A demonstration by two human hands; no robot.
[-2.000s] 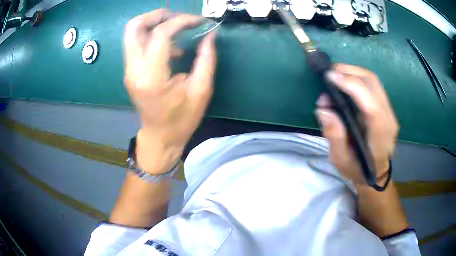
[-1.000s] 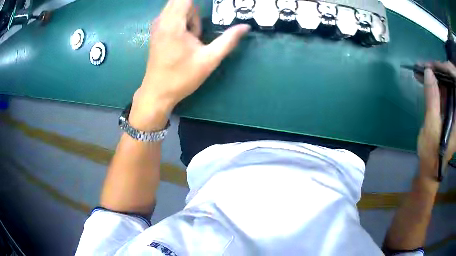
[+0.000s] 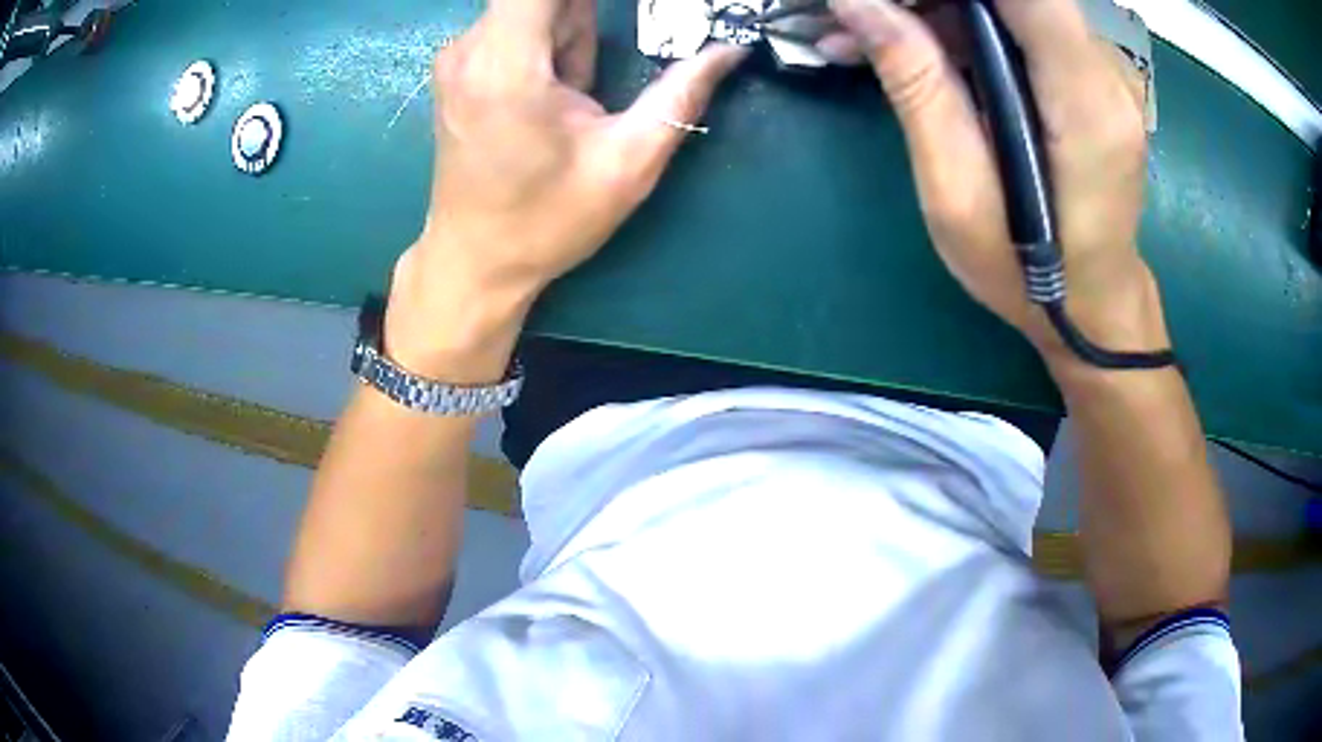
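Note:
The silver-white fixture (image 3: 670, 29) lies at the top edge, partly cut off and partly covered by my hands. My left hand (image 3: 544, 181) has its thumb against the fixture's near edge at the left end; its other fingers run out of the picture. A thin bright strand, likely solder wire (image 3: 684, 126), shows by the thumb. My right hand (image 3: 1080, 174) holds the soldering iron's black handle (image 3: 1011, 131); the iron's tip is hidden. The same hand's fingertips hold thin dark tweezers (image 3: 792, 21), with the points at a small shiny component (image 3: 737, 22).
Two white-silver discs (image 3: 255, 138) lie at the left on the green bench (image 3: 725, 261). Thin loose strands (image 3: 412, 99) lie left of my left hand. A white-silver rail (image 3: 1250, 55) curves at the top right. A black cord (image 3: 1113, 355) loops at my right wrist.
My right hand reached the tweezers at the far right, then came back left to the fixture with them. The fixture sits slightly further right. My left hand moved from the wire to the fixture.

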